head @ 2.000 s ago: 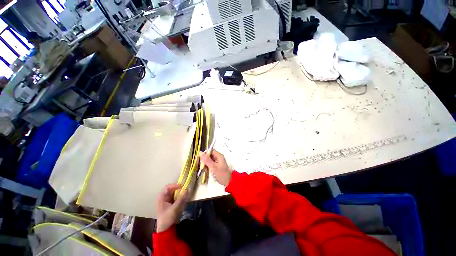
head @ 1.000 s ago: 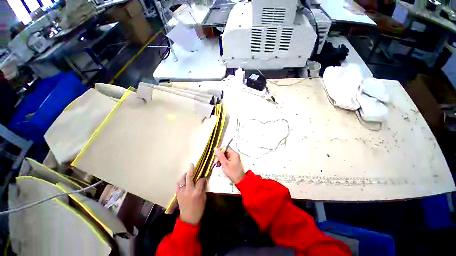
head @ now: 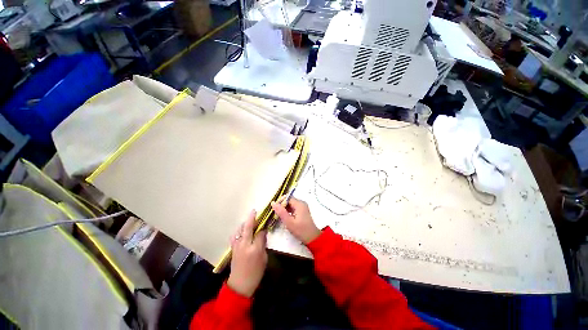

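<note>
A stack of beige bound fabric panels (head: 187, 167) lies on the left part of the table, its yellow edge binding (head: 293, 171) fanned along the right side. My left hand (head: 247, 254) holds the stack's near right edge, thumb and fingers at the bound layers. My right hand (head: 296, 218) is at the same edge, a little farther right, and pinches a slim pen-like tool (head: 290, 194). The tool's tip is too small to make out. A thin pale cord (head: 348, 187) loops on the tabletop to the right. Greyish tabs (head: 206, 98) stick out at the far edge.
The worktable (head: 451, 225) has a printed scale near its front. A white vented machine (head: 380, 55), a small black box (head: 350, 115) and a white cloth bundle (head: 461, 148) stand beyond. More panels (head: 55, 258) and a grey cable (head: 64, 222) are at lower left, a blue bin (head: 61, 93) at upper left.
The camera view has turned, shifting the scene. My left hand has moved up from the edge's near end and now lies over the fanned edges. My right hand stays at the binding with the tool.
</note>
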